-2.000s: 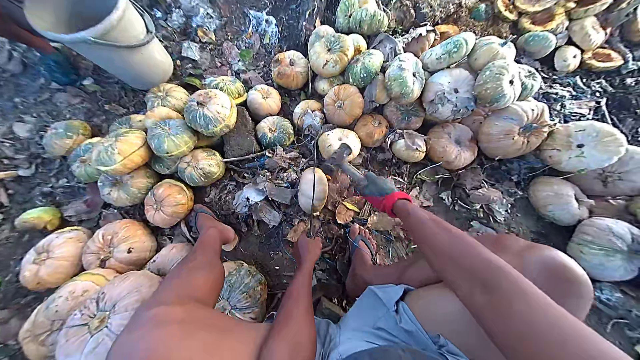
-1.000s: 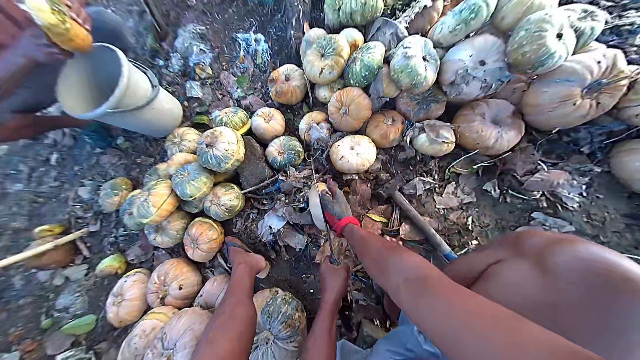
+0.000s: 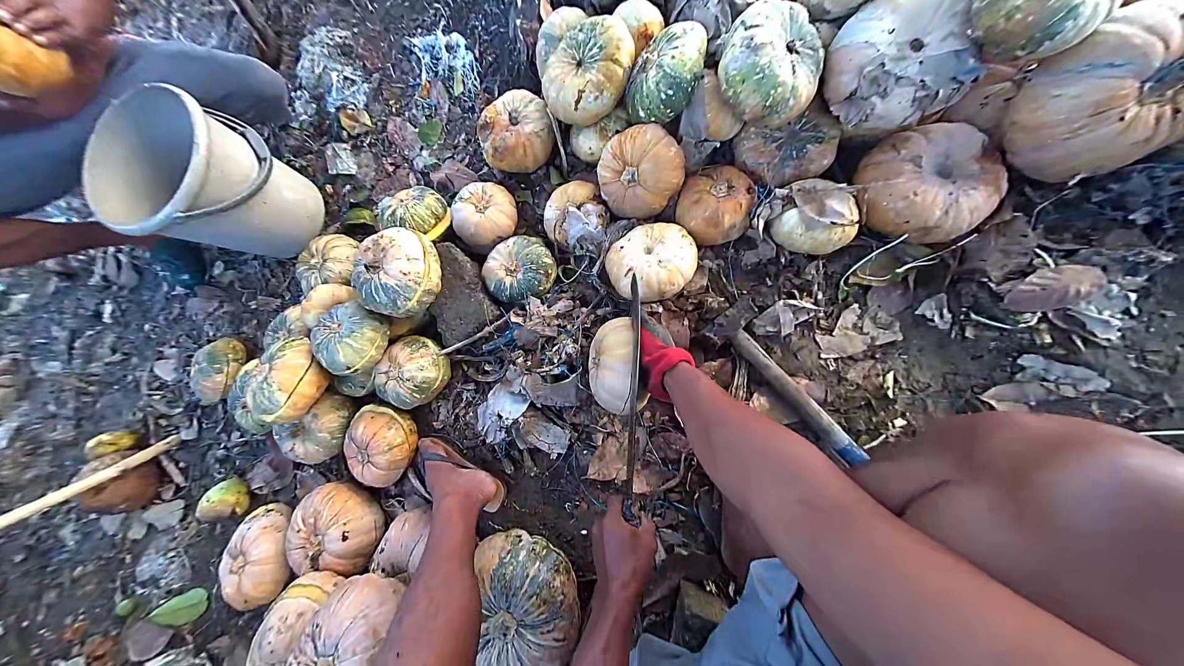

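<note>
My left hand (image 3: 624, 546) is closed on the handle end of a long, narrow blade (image 3: 635, 398), which points away from me with its edge over a small pale pumpkin (image 3: 612, 365). My right hand (image 3: 657, 350), in a dark glove with a red cuff, holds that pumpkin's right side; the blade hides part of the fingers. A long-handled tool (image 3: 795, 398) lies on the ground right of my right hand, its dark head near the gloved wrist. A whole cream pumpkin (image 3: 652, 261) sits just beyond the blade tip.
Small green and orange pumpkins (image 3: 350, 339) are piled at left, beside a stone (image 3: 461, 296). Larger pumpkins (image 3: 930, 182) lie at upper right, others by my foot. A tilted pale bucket (image 3: 203, 176) stands near another person, whose hand holds a yellow-orange piece. A stick (image 3: 88, 483) lies far left.
Two seconds ago my right hand held the hammer-like tool over the pale pumpkin; it now lies on the ground and that hand is on the pumpkin. The other person's yellow-orange piece has moved left.
</note>
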